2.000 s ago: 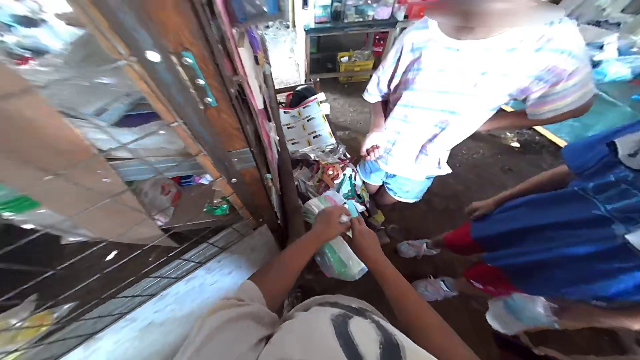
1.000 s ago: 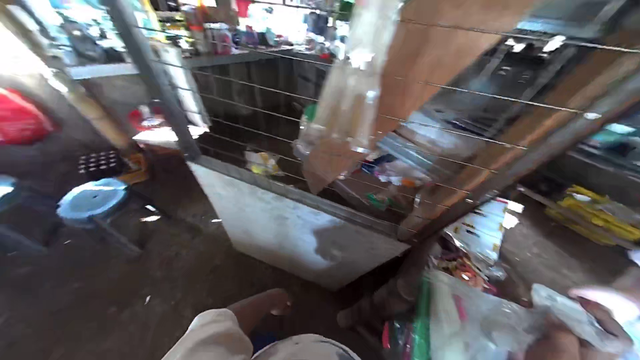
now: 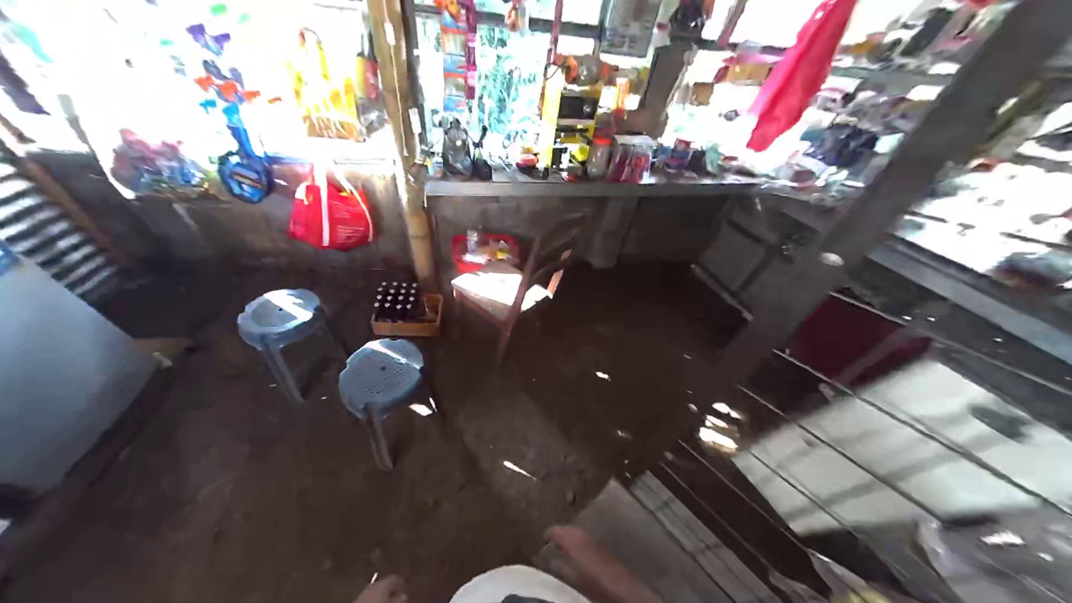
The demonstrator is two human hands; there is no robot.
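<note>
Low in the head view, my left hand (image 3: 383, 590) shows only in part at the bottom edge, blurred, over the dark floor; its fingers cannot be made out. To its right, my right hand (image 3: 569, 540) is lowered beside a grey panel (image 3: 615, 523) of the wire-fronted partition, and nothing can be seen in it. Motion blur hides how its fingers lie. Between the two arms is the light cloth of my shirt (image 3: 519, 584). Nearest ahead on the floor stands a blue-grey plastic stool (image 3: 383, 377).
A second plastic stool (image 3: 280, 316), a crate of bottles (image 3: 407, 310) and a wooden chair (image 3: 511, 289) stand ahead. A bamboo post (image 3: 410, 167) rises beside a hanging red bag (image 3: 332, 213). Behind runs a counter (image 3: 586, 189) with jars. Wire mesh (image 3: 804, 427) lies to the right.
The view has swung left, away from the two people. Two seconds ago both hands held a plastic package; now it is out of sight and the hands are apart and low.
</note>
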